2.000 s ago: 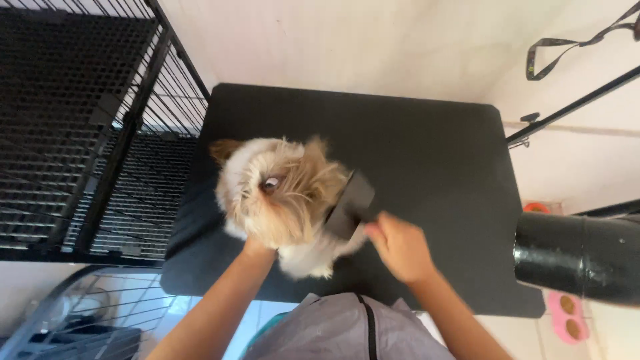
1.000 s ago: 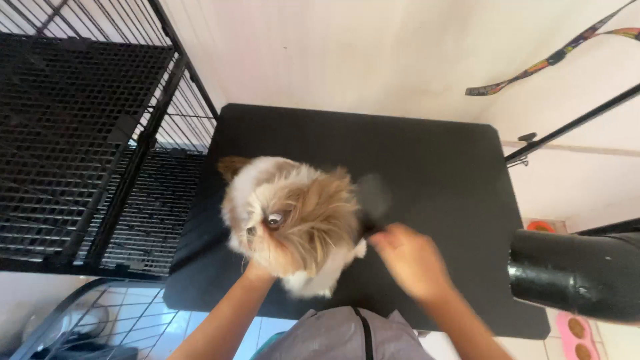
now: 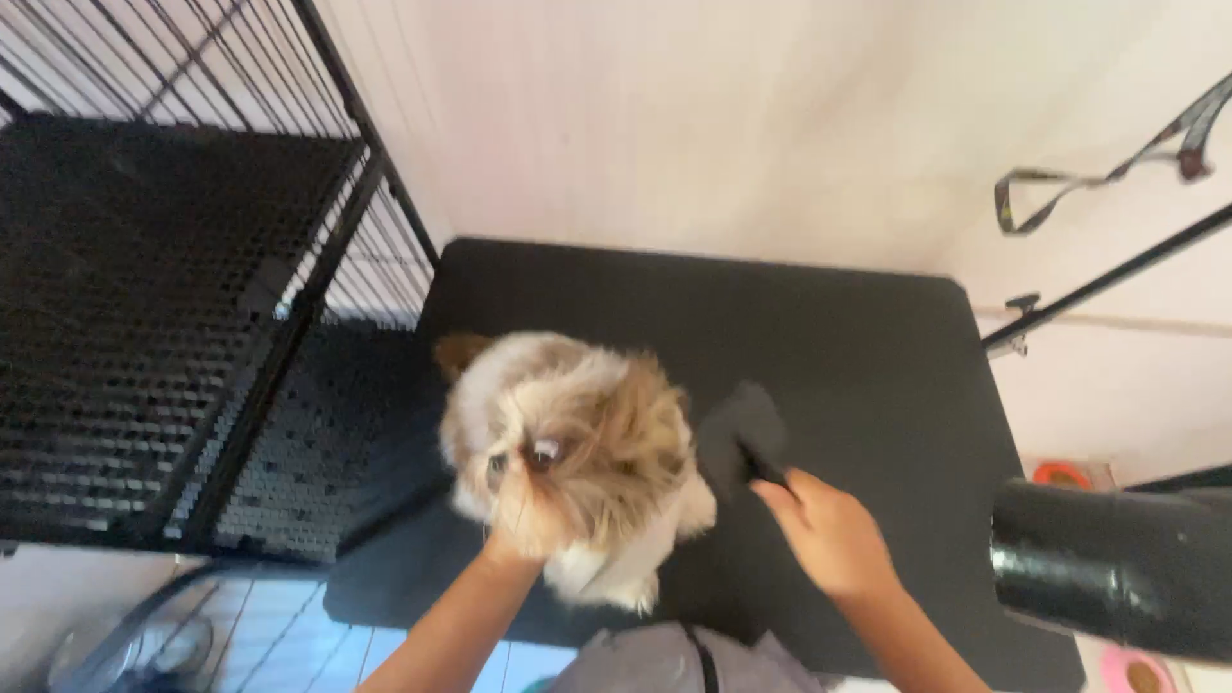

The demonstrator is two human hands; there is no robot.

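A small long-haired dog (image 3: 587, 462), white and tan, is on a black grooming table (image 3: 828, 337), its face turned to the left. My left hand (image 3: 525, 539) is at its chin and throat, the fingers mostly hidden by fur, so its grip does not show. My right hand (image 3: 833, 534) holds the dark handle of a grooming brush (image 3: 746, 433), whose wide head is blurred. The brush is just right of the dog, apart from its fur.
Black wire cages (image 3: 164, 318) stand along the left side. A thick black dryer nozzle (image 3: 1107, 558) juts over the table's right edge. A black grooming arm (image 3: 1126, 274) and a patterned strap (image 3: 1059, 183) are at upper right. Pet bowls, orange (image 3: 1062, 474) and pink (image 3: 1136, 671), lie beyond.
Two seconds ago the brush was against the fur at the side of the dog's head; now it is off to the right of the dog. My left hand stays under the chin.
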